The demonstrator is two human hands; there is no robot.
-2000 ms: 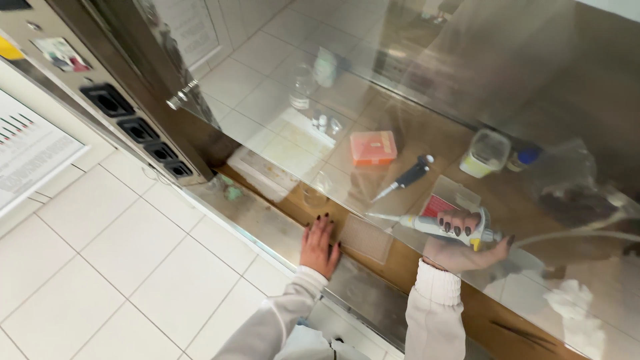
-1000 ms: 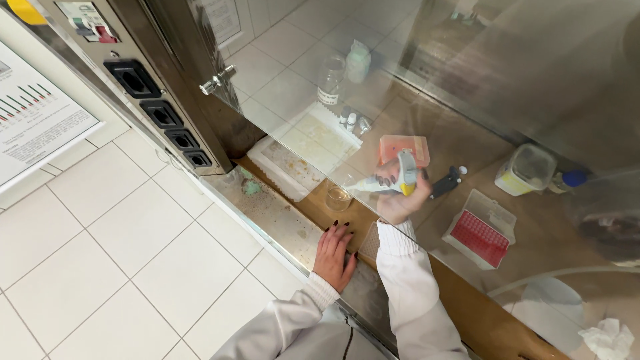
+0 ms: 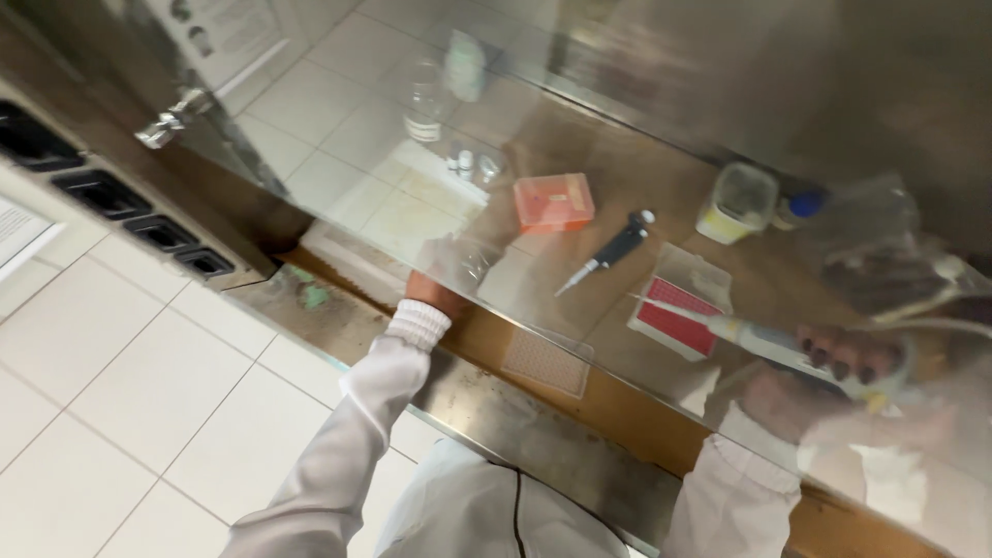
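Observation:
Through the glass sash, my right hand (image 3: 829, 372) is wrapped around a white and grey pipette (image 3: 767, 341), whose thin tip points left over an open rack of red pipette tips (image 3: 678, 318). My left hand (image 3: 442, 287) reaches in under the sash, near a small clear dish (image 3: 469, 263); glare and blur hide its fingers, so its hold cannot be told. Between the hands lie a dark pipette (image 3: 616, 248) and an orange-lidded box (image 3: 554, 201). A clear multiwell plate (image 3: 548, 363) rests near the front edge of the brown work surface.
The glass sash's lower edge (image 3: 620, 391) crosses above my forearms. Farther back stand a clear bottle (image 3: 423, 101), small vials (image 3: 465, 164), a tub with a yellow label (image 3: 736, 203) and a blue-capped container (image 3: 802, 208). A clear plastic bag (image 3: 876, 225) and tubing lie at the right.
My right hand has moved right with the pipette, from beside the orange box to the red tip rack. My left hand has gone from the front edge to under the sash.

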